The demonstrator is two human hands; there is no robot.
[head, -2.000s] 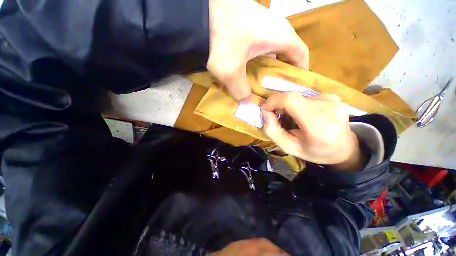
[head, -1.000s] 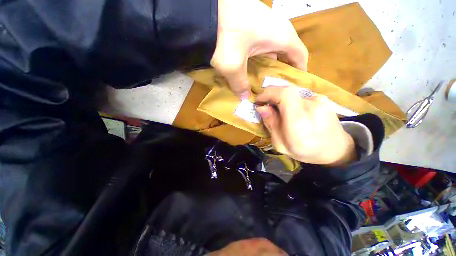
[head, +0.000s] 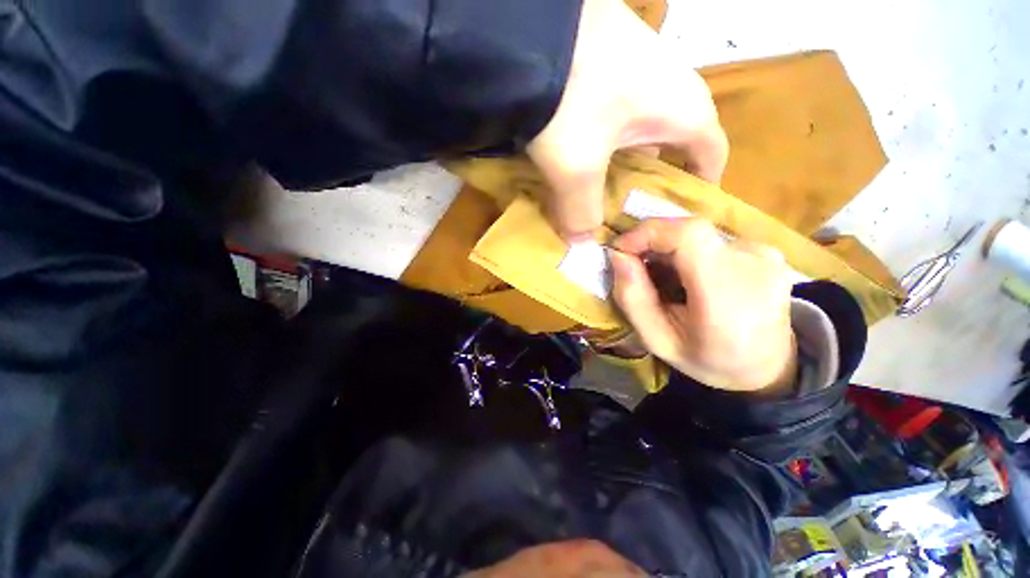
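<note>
The mustard-yellow garment [head: 531, 269] lies bunched over the table edge. A small white label [head: 587, 269] sits near its stitched corner, and a white strip [head: 653, 206] lies beside it. My left hand [head: 638, 107] grips the cloth from above, thumb pressed at the label's upper edge. My right hand [head: 717, 305] is pinched at the label's right side, thumb and forefinger nearly together. A thin dark line at these fingertips looks like a needle, mostly hidden. The thread cannot be made out.
Silvery scissors [head: 933, 271] lie on the white, speckled table [head: 960, 90] at the garment's right end. A white spool [head: 1009, 245] is near the right edge. Red items and clutter [head: 892, 497] are below the table. Zip pulls [head: 474, 373] hang from my black jacket.
Both hands and the cloth have shifted right and slightly down in view. The scissors appear further left and the spool has come into view. Both hands keep nearly the same hold.
</note>
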